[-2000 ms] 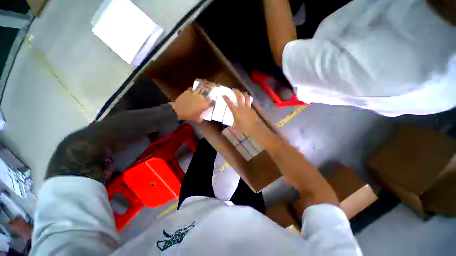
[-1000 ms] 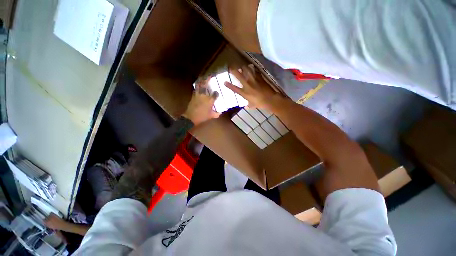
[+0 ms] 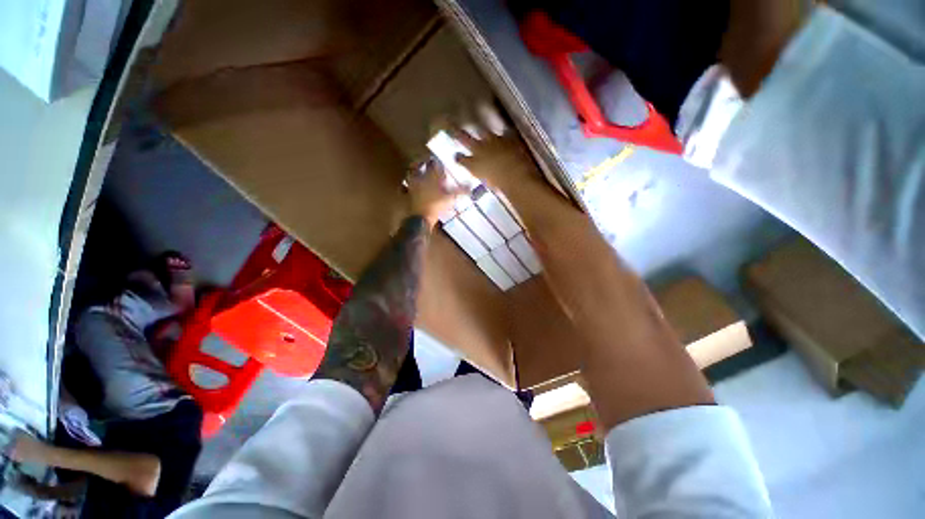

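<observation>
A large brown carton (image 3: 274,152) stands open below the bench edge. White boxes (image 3: 492,239) stand in two rows on its floor, narrow sides up. My left hand (image 3: 431,193) and my right hand (image 3: 487,152) are both down inside the carton. They hold a group of white boxes (image 3: 447,152) between them, at the end of the rows. The group is partly hidden by my fingers, and both hands are blurred. I cannot tell whether the group touches the carton floor.
The pale bench (image 3: 41,193) runs along the left, with a white stack (image 3: 46,41) at its top. Red stools (image 3: 289,324) stand left of the carton. A person's white sleeve (image 3: 822,162) is at right, a seated person (image 3: 132,355) at lower left. Brown cartons (image 3: 832,314) lie lower right.
My hands have moved down into the carton with the white boxes, up against the rows. The view has shifted closer over the carton, and the neighbour at right has moved away from its edge.
</observation>
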